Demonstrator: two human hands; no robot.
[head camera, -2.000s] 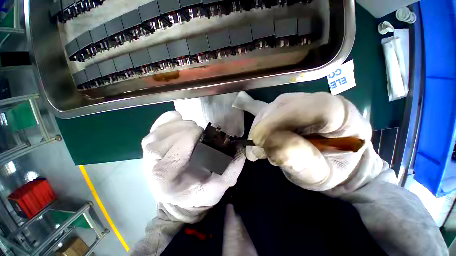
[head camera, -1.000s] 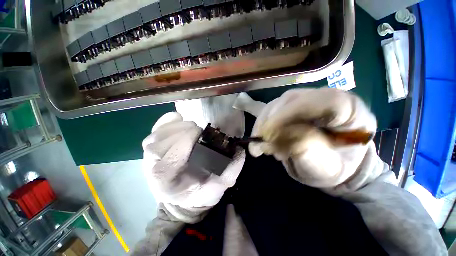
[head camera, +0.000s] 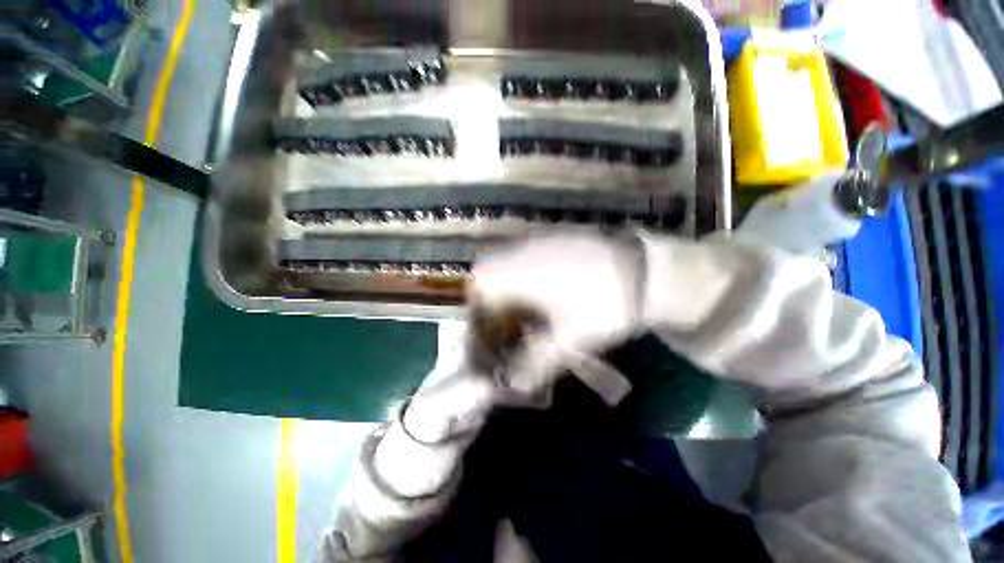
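My right hand, in a white glove, is blurred in front of the tray's lower edge. It is closed around a brown thing that shows as a dark amber spot, likely the scraper handle. My left hand, also gloved, is just below and left of it, largely covered; what it holds is hidden. The two hands overlap or touch. A thin white wipe sticks out below my right hand. The steel tray holds several rows of dark grey blocks on pale liner paper.
A white bottle with a metallic top stands right of the tray, below a yellow container. A blue bin at the right holds long dark rows of parts. The green mat lies under the tray. Wire racks stand at left.
The view has shifted, showing more of the tray, bottle and yellow container. My right hand has moved over my left hand. The grey block held in my left hand no longer shows.
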